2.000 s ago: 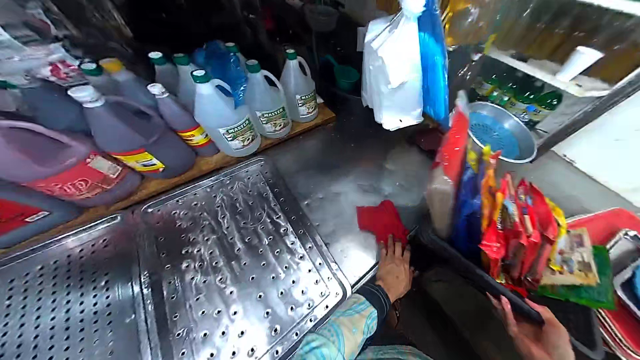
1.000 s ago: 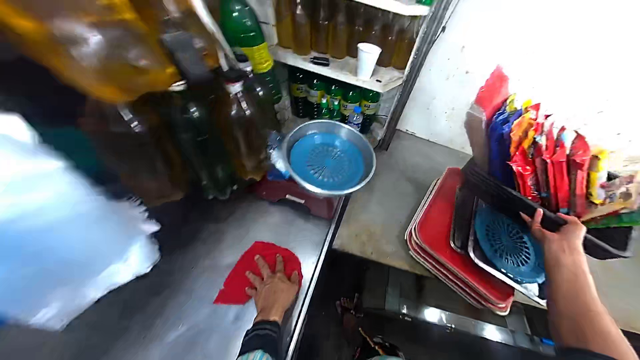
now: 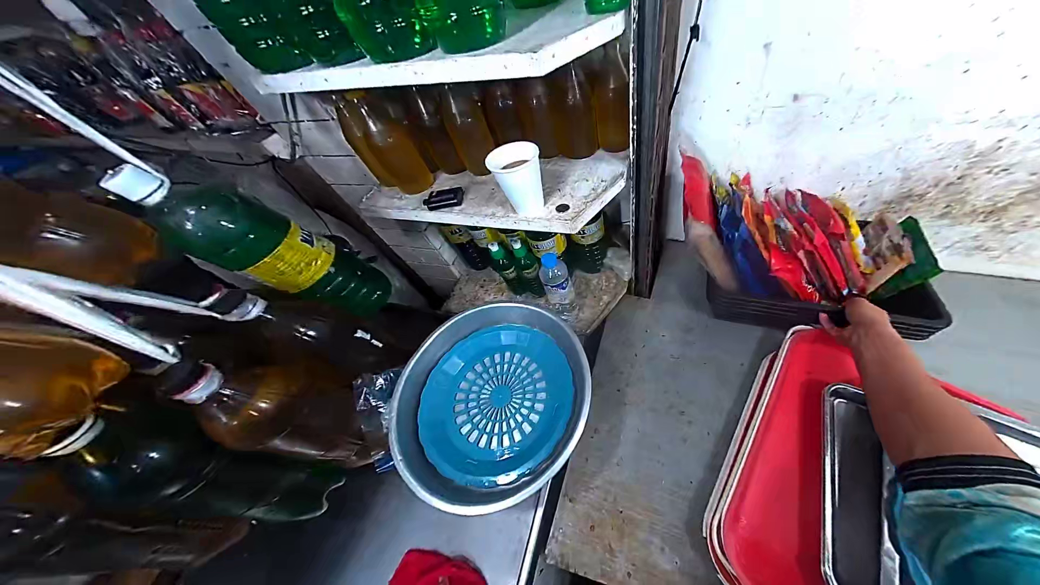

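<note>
My right hand (image 3: 849, 313) grips the near rim of a black plastic basket (image 3: 918, 325), which stands on the counter against the white wall. Upright packets (image 3: 800, 244) in red, blue, orange and yellow fill the basket. Beneath my right forearm lie red trays (image 3: 780, 479) in a stack, with a dark metal-rimmed tray (image 3: 845, 479) on top. My left hand is out of view. Part of a red cloth (image 3: 436, 569) shows on the metal surface at the bottom edge.
A metal basin (image 3: 414, 479) holds a blue plastic strainer (image 3: 500, 398). White shelves (image 3: 487, 207) behind it carry bottles and a paper cup (image 3: 517, 179). Large bottles (image 3: 284, 252) crowd the left side. A dark post (image 3: 650, 146) rises beside the shelves.
The basket of packets, earlier held over the trays by my right hand, now stands farther back against the wall. My left hand, earlier on the red cloth, has left the view. The view has swung right.
</note>
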